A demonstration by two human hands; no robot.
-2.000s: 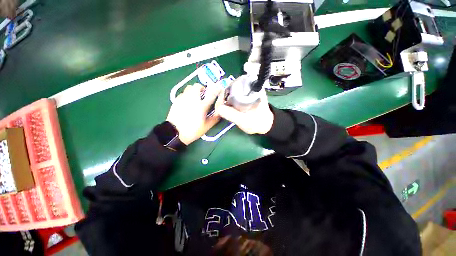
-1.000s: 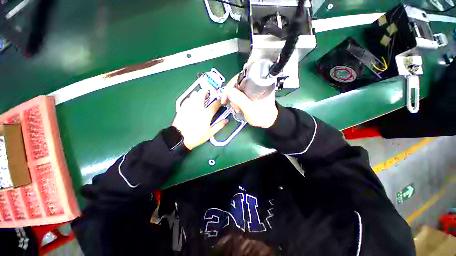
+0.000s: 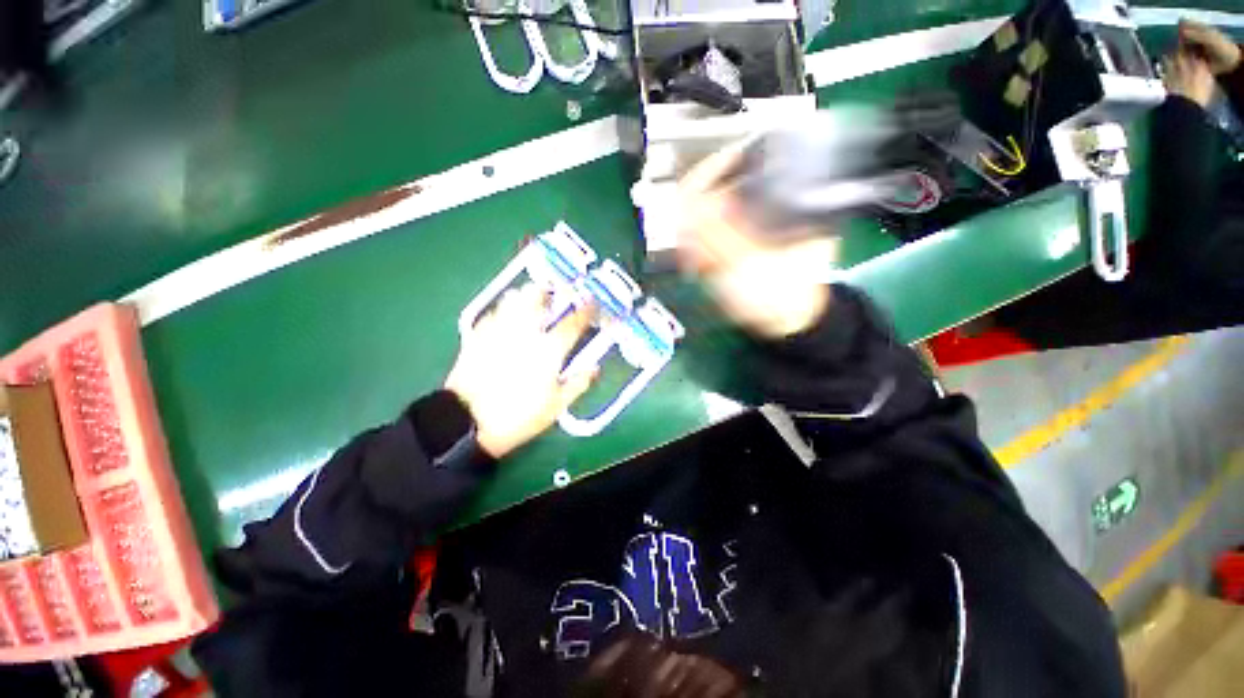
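Loop-shaped units lie side by side on the green bench in front of me, their blue and white ends towards the upper right. My left hand rests over the units, its fingers on them and hiding part of the loops. My right hand is blurred at the front of the screw feeder. It holds the electric screwdriver, a blurred grey shape tilted to the right. The screwdriver's tip cannot be made out.
The white screw feeder stands behind my right hand. A salmon-red tray with a small cardboard box is at left. More loops lie at the back. A black fan, a second feeder and a person's hand are at right.
My right hand has lifted the screwdriver off the units and swung it right, across the feeder's front. The units' blue ends are now uncovered. My left hand stays on them.
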